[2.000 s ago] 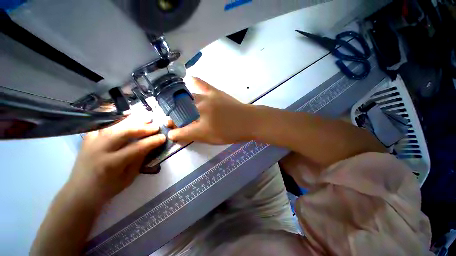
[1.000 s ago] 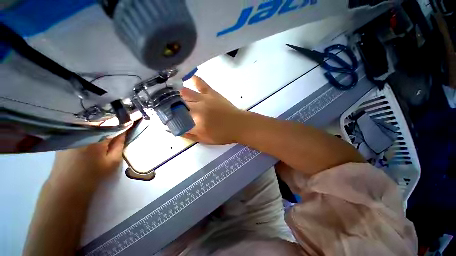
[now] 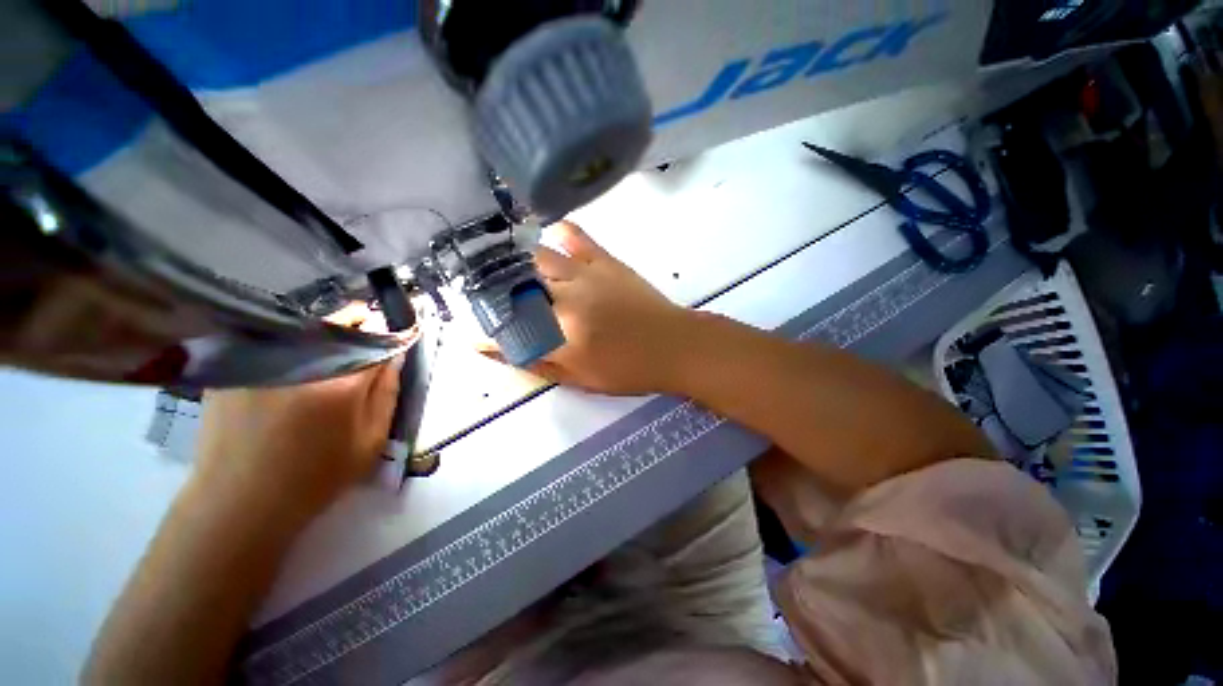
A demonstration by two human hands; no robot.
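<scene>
A small dark fabric piece (image 3: pixel 413 389) with a pale lower end lies under the sewing machine head (image 3: pixel 362 121), running down from the needle area. My left hand (image 3: pixel 315 422) lies along its left side, with fingers on its edge; the fingertips are partly hidden by the machine. My right hand (image 3: pixel 597 319) rests on the bed behind the grey ribbed cylinder (image 3: pixel 519 319); its lower fingers are hidden there, so I cannot tell whether they touch fabric. The large grey knob (image 3: pixel 563 118) is above.
Blue-handled scissors (image 3: pixel 925 201) lie on the table at the upper right. A white slotted basket (image 3: pixel 1113 442) with grey scraps is at the right. The grey ruler edge (image 3: pixel 537 503) runs along the front. A pale and dark piece (image 3: pixel 175 421) lies at far left.
The dark piece, between both hands at first and mostly out of sight one second ago, now extends down beside my left hand. The view has shifted, showing more of the machine head.
</scene>
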